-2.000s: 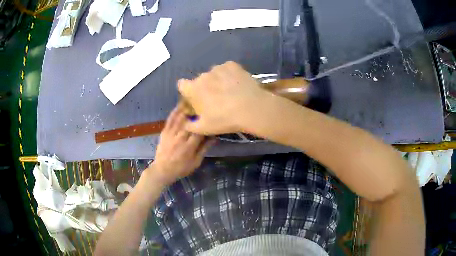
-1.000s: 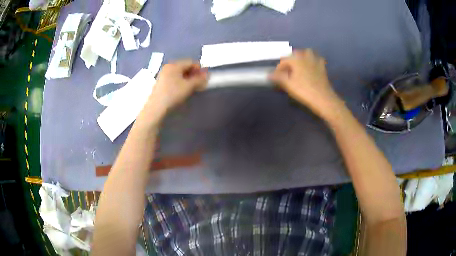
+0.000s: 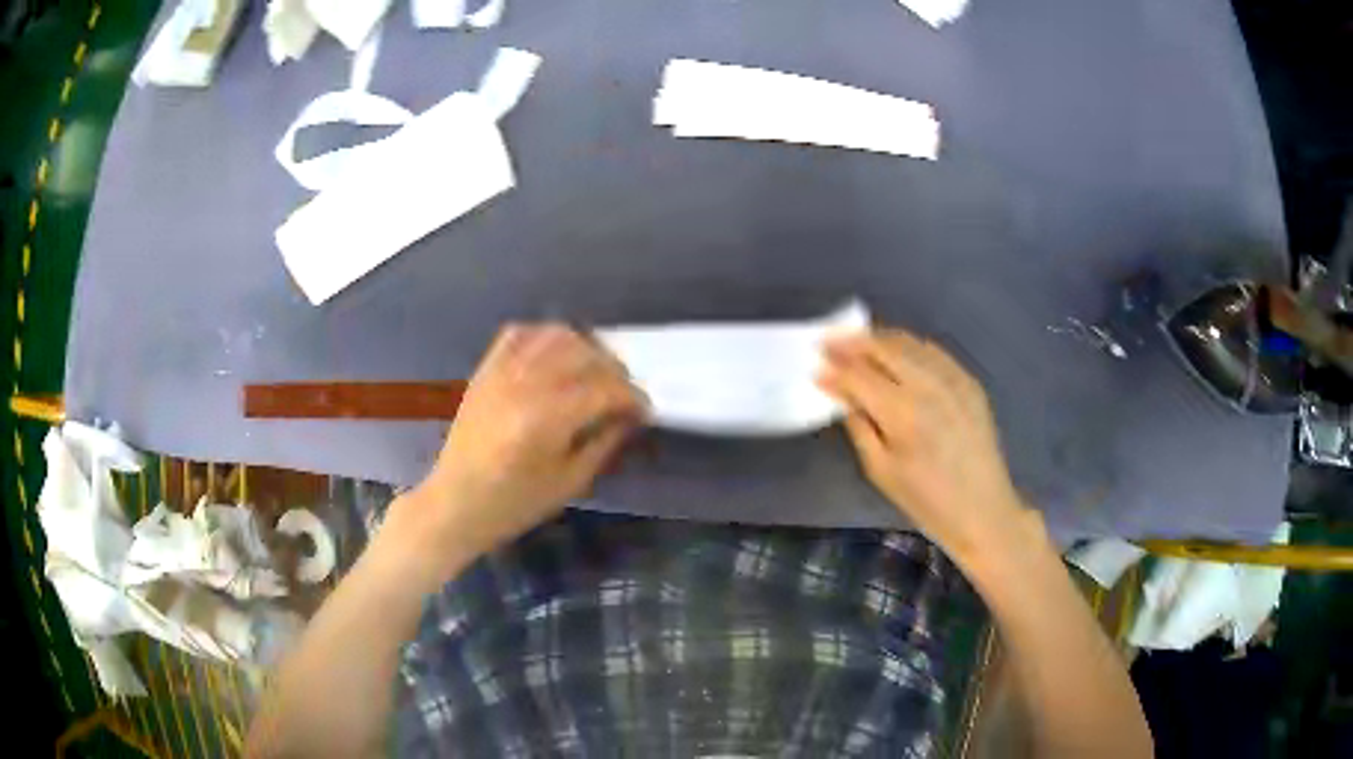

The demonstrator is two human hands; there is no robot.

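Observation:
A white fabric piece (image 3: pixel 735 374) is held between my two hands just in front of me, slightly blurred. My left hand (image 3: pixel 542 408) grips its left end and covers the right part of the red-brown strip template (image 3: pixel 349 400). My right hand (image 3: pixel 913 423) grips its right end. White pressed pieces (image 3: pixel 798 108) lie beyond my hands. Unfolded white pieces (image 3: pixel 398 200) lie at the left beside a looped strip (image 3: pixel 309 137). The iron (image 3: pixel 1246 344) is at the right edge of the table, away from my hands.
The grey padded table (image 3: pixel 1068 445) has lint at the right. White bundles (image 3: pixel 324 21) and a flat bundle (image 3: pixel 190 42) lie at the far left. Crumpled white fabric (image 3: pixel 193 556) hangs in a yellow-barred cart (image 3: pixel 186 482) at the near left; more fabric (image 3: pixel 1209 593) is at the near right.
My hands have come back toward me from the pressed pieces and now hold a wider white piece near the template. The narrow strip they held is no longer in them. The camera view has shifted.

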